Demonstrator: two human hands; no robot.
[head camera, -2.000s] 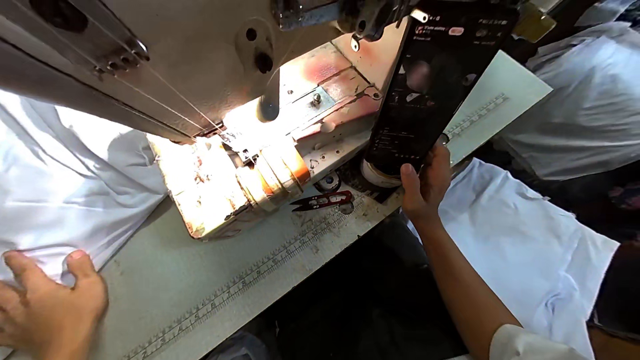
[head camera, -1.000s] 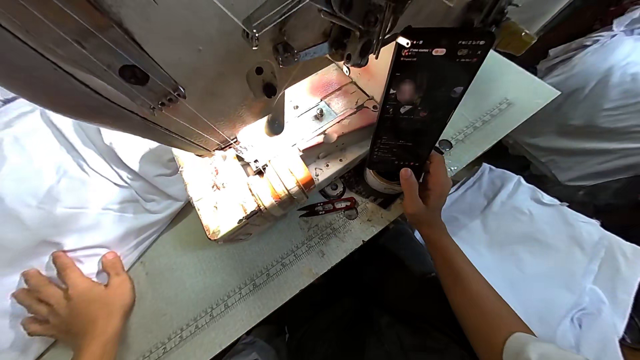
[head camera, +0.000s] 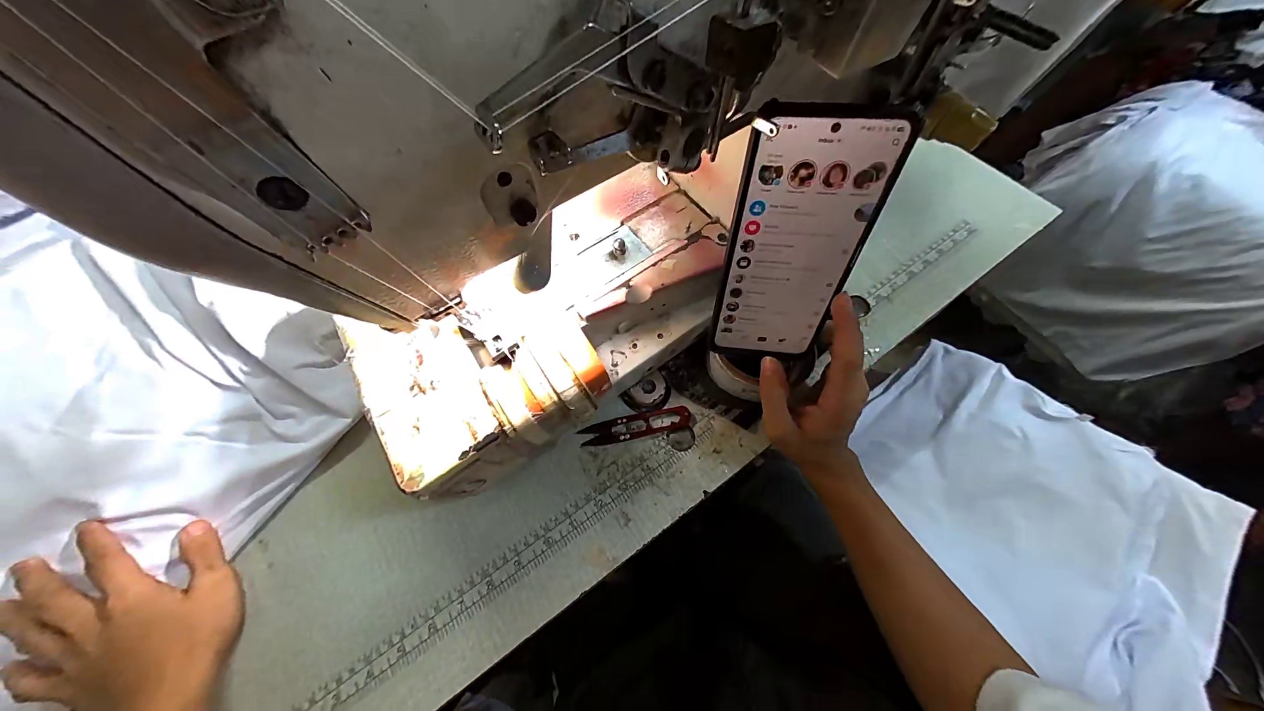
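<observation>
My left hand lies with spread fingers on white fabric at the left of the sewing table. My right hand is at the lower end of a smartphone, thumb and a finger apart; the phone stands upright with a lit list on its screen, above a round white-rimmed object. Whether the hand bears the phone's weight is unclear. An industrial sewing machine fills the upper left, its lit bed between my hands. Red-handled thread snips lie beside the bed.
A printed ruler scale runs along the table's front edge. A metal bobbin-like disc lies behind the snips. White cloth hangs or lies at the lower right, and more white cloth is piled at the upper right.
The phone's screen has gone from a dark display to a light list. My right index finger has come away from the phone's side edge. My left hand remains on the fabric.
</observation>
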